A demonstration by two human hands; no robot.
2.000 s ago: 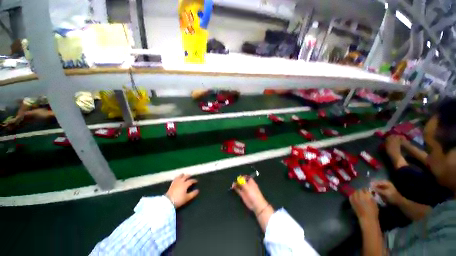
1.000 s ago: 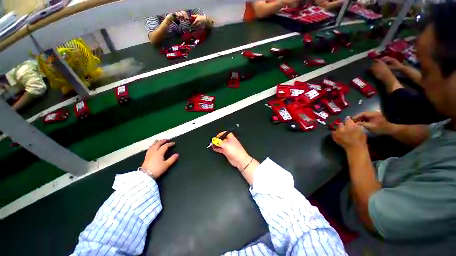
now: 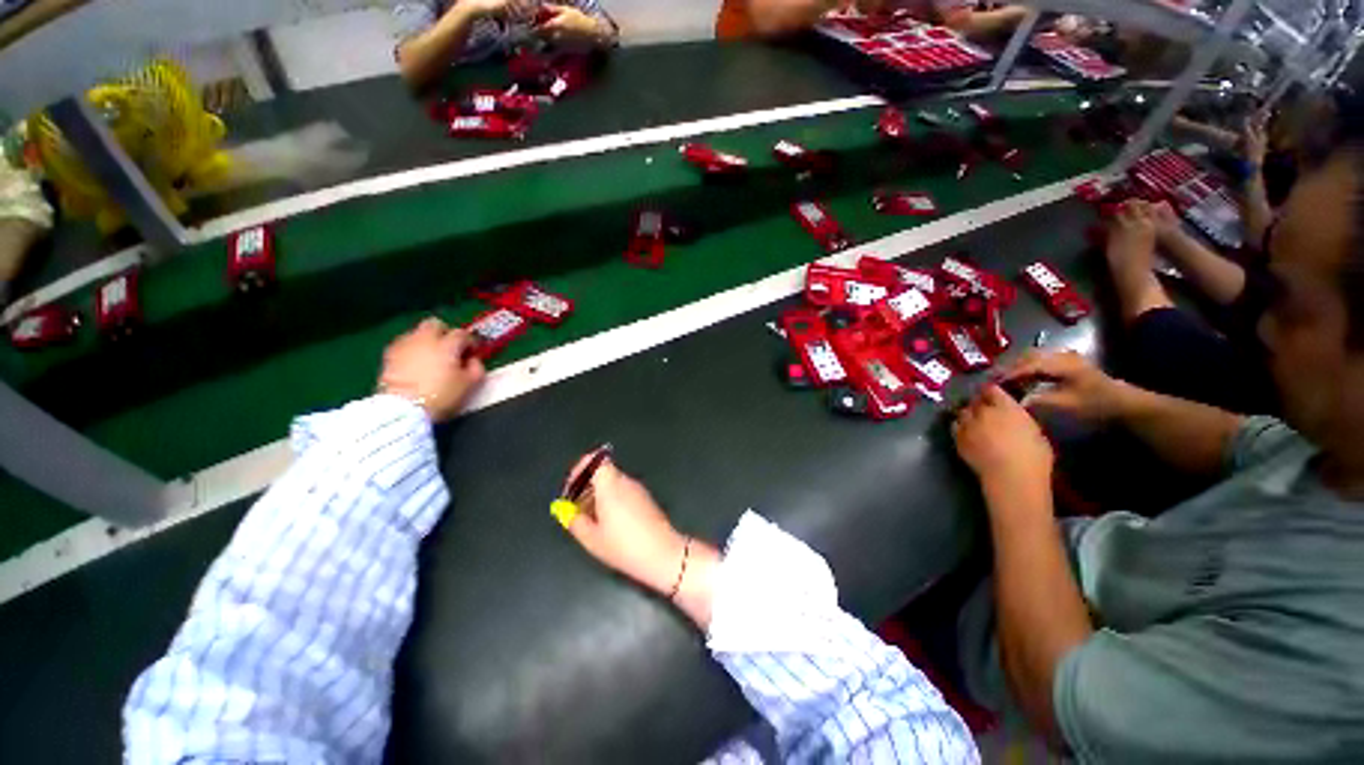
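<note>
My left hand [image 3: 432, 368] reaches over the near white rail to the belt. Its fingers touch the end of a red unit [image 3: 495, 330] with a white panel; whether they grip it is hard to tell. A second red unit [image 3: 539, 302] lies just behind it on the belt. My right hand [image 3: 616, 519] is above the dark bench and holds a slim pen-like tool [image 3: 585, 475] with a yellow end pointing left and a dark rear end.
A pile of red units [image 3: 883, 332] lies on the bench to the right, beside a seated worker in a grey-green shirt [image 3: 1197, 598]. Several red units lie on the green belt [image 3: 359, 336]. A grey post [image 3: 83, 459] stands at the left. Workers sit across the line.
My left hand has moved from the bench up to the belt and onto a red unit. My right hand still holds the tool, now tilted differently. The view has tilted down.
</note>
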